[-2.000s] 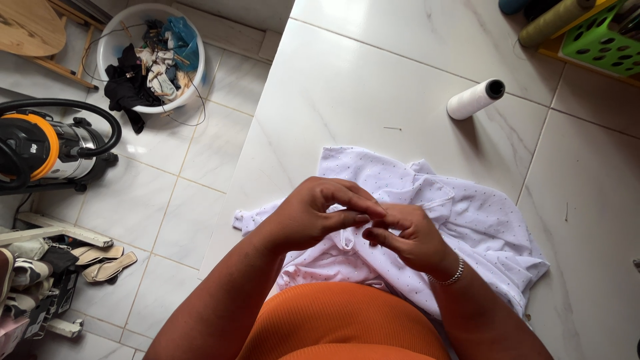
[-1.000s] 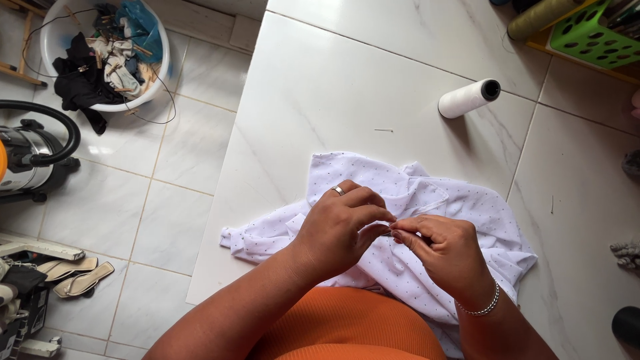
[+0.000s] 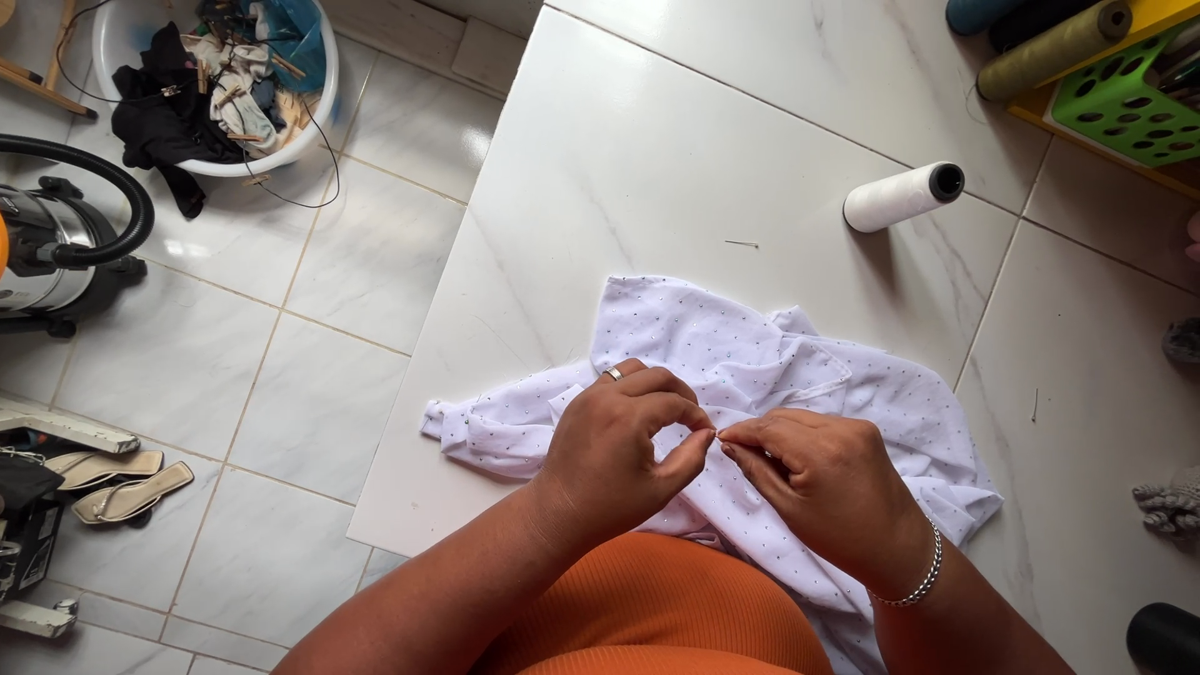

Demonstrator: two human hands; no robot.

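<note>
My left hand (image 3: 623,441), with a ring on one finger, and my right hand (image 3: 816,478), with a chain bracelet at the wrist, meet over a white studded fabric garment (image 3: 694,328). Thumb and forefinger of each hand are pinched, tips nearly touching. Something tiny seems to be between them, too small to name. The garment lies crumpled on the white tiled table. Beyond it stands a spool of white thread (image 3: 891,199). A thin metal pin or needle (image 3: 741,244) lies behind the garment, and another thin pin or needle (image 3: 1035,404) lies to its right.
At the upper right are a green perforated plastic basket (image 3: 1125,108) and an olive thread cone (image 3: 1050,52). A dark object (image 3: 1162,637) sits at the lower right. On the floor at left are a basin (image 3: 319,141) of clothes and pegs, a vacuum cleaner (image 3: 56,244) and sandals (image 3: 136,495).
Both hands have stayed pinched together over the garment. My left hand has turned, so its ring and the gap between thumb and forefinger now show.
</note>
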